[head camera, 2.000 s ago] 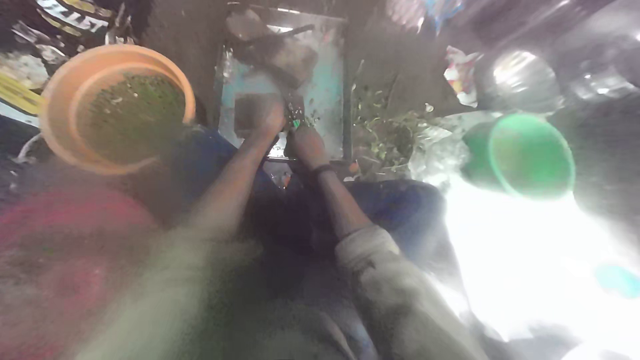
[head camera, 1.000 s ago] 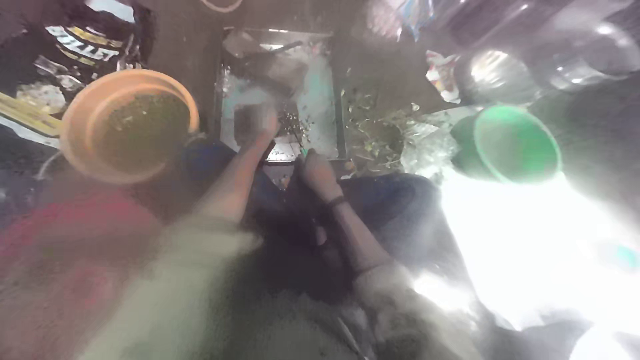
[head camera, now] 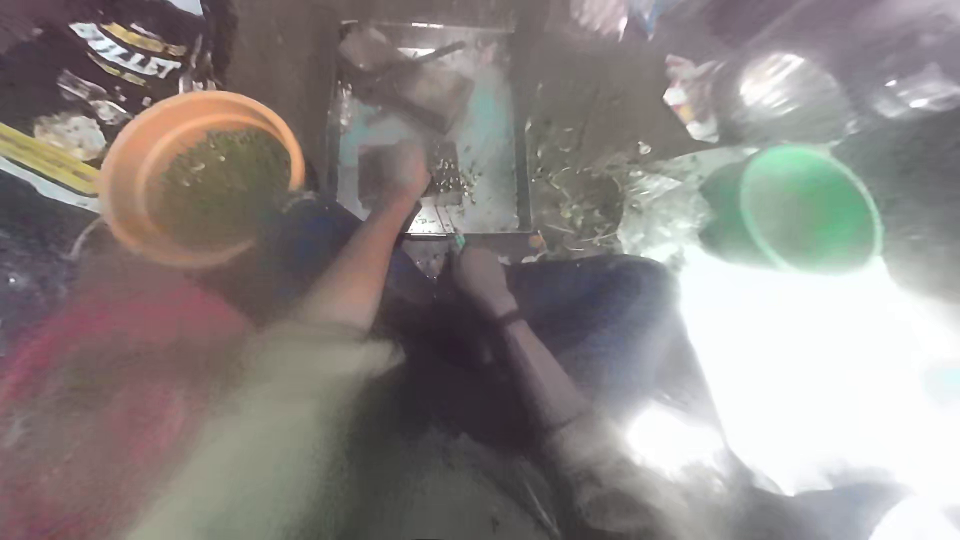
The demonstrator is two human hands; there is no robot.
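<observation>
My left hand (head camera: 407,174) rests at a dark block (head camera: 379,174) on a shallow tray (head camera: 491,161) in front of me; blur hides how its fingers lie. Small dark and green bits (head camera: 452,171) are scattered just right of that hand. My right hand (head camera: 482,276), with a dark band at the wrist, is curled below the tray's near edge, close to a small green item (head camera: 460,240) at its fingertips. Whether it grips that item is unclear. Farther back on the tray lie a brownish block-like piece (head camera: 435,90) and a dark stick-like piece (head camera: 442,52).
An orange tub (head camera: 124,180) holding green chopped matter stands at left, a red blurred object (head camera: 142,360) below it. Plant scraps (head camera: 574,202) and clear plastic (head camera: 656,206) lie right of the tray. A green bucket (head camera: 810,210) stands farther right, near shiny transparent items (head camera: 787,82).
My right hand has moved from the tray's near part beside my left hand to below its near edge. My left hand stays over the tray.
</observation>
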